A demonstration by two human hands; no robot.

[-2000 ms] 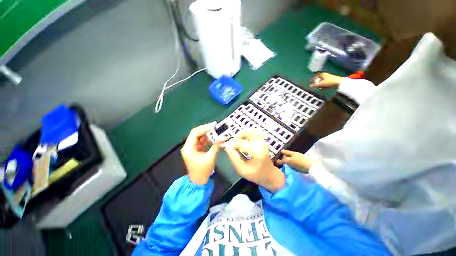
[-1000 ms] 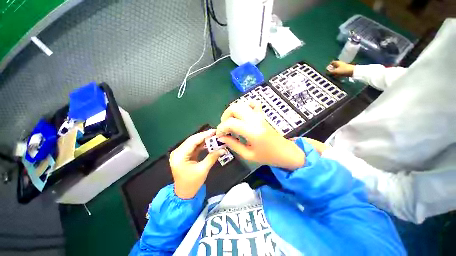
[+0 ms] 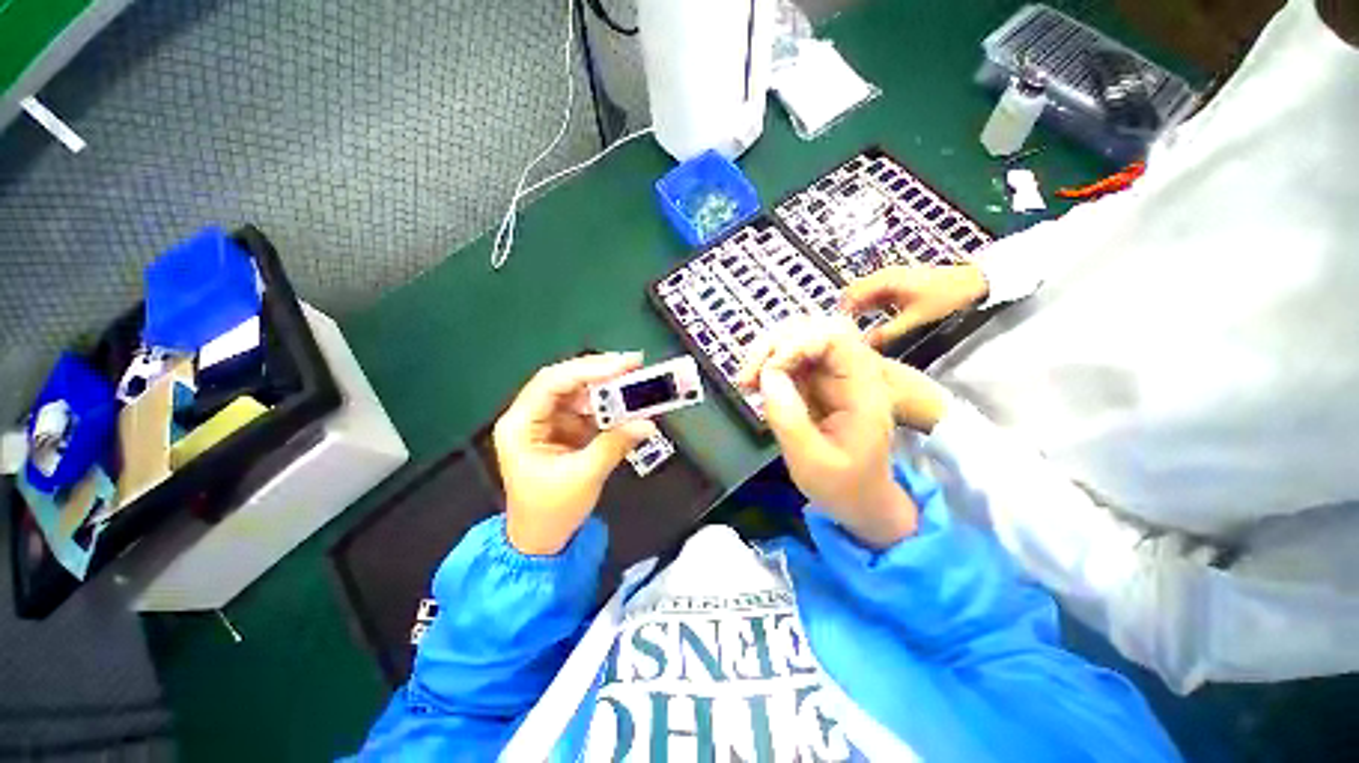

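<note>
My left hand (image 3: pixel 559 447) holds a silver-white rectangular module housing (image 3: pixel 650 392) by its left end, its dark window facing up. My right hand (image 3: pixel 823 403) is raised just right of the housing, apart from it, thumb and fingertips close together; whether it pinches something tiny I cannot tell. The black working tray (image 3: pixel 447 522) lies below my left hand, with a white-framed part (image 3: pixel 650 452) at its upper right and another beside my left sleeve. The full parts tray (image 3: pixel 741 292) lies beyond my hands, with rows of white-framed parts.
A person in white (image 3: pixel 1148 373) stands at right, a hand over the full tray. A blue bin (image 3: pixel 707 197), white appliance (image 3: pixel 705 75), bottle (image 3: pixel 1014 116), clear box (image 3: pixel 1088 87) and orange-red-handled tool (image 3: pixel 1103 184) are behind. A black tote (image 3: pixel 298 391) stands left.
My right hand has moved off the housing to the right, and the housing now shows its long face. The other person's hand has moved from the bottle side to the full tray.
</note>
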